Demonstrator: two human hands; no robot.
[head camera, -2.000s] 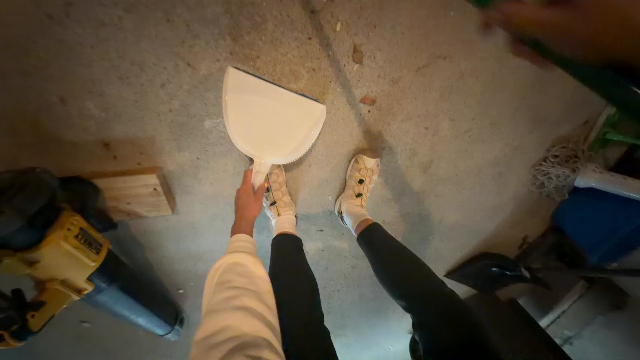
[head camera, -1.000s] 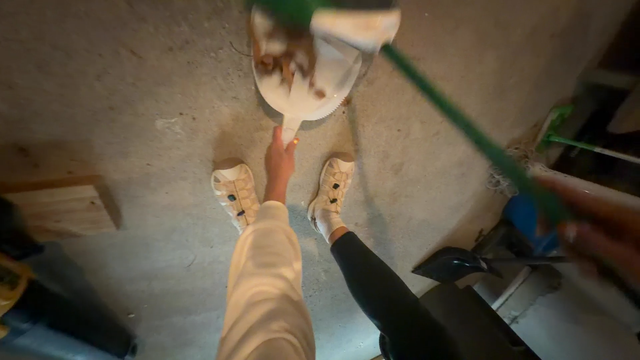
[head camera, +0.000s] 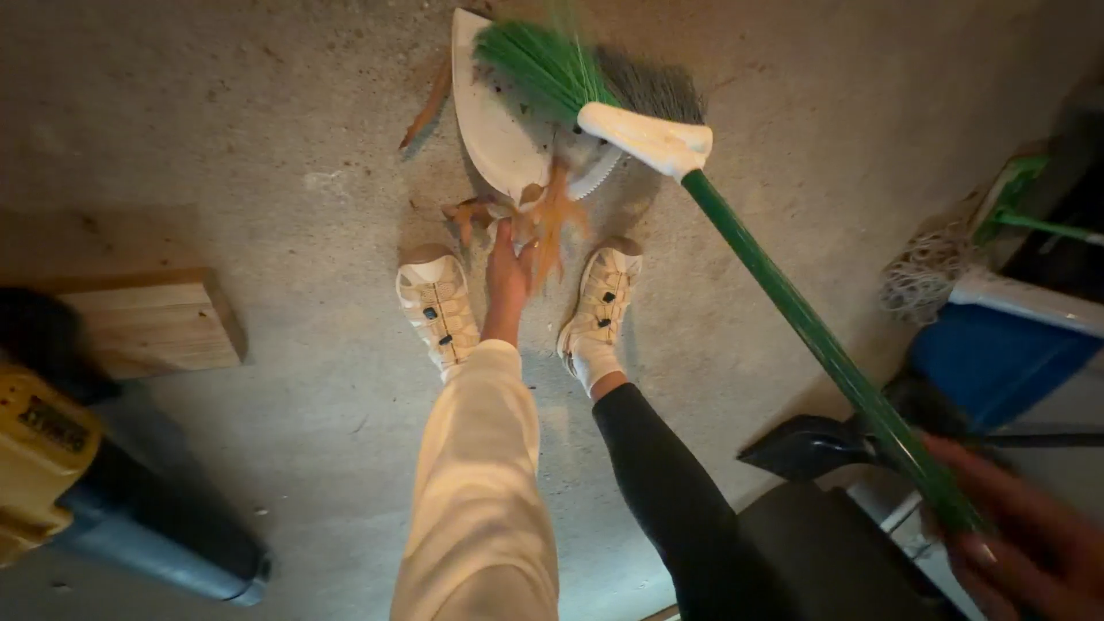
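Observation:
A white dustpan lies on the concrete floor at the top middle, dark debris on its surface. My left hand is closed around its handle, which is mostly hidden by the hand and by blurred brown dry leaves over the pan's rear edge. At the lower right my right hand grips the green pole of a broom. The broom's white head is above the pan's right side, and its green and dark bristles reach across the pan. Another long dry leaf lies left of the pan.
My feet in beige shoes stand just below the pan. To the left are a wooden block and a yellow and black DeWalt blower. On the right are a string mop head, a blue bin and a black shovel-like blade.
Two seconds ago the pan held no leaves. One second ago leaves lay in it; now leaves are at its handle end, by my left hand. The broom has come fully into view over the pan.

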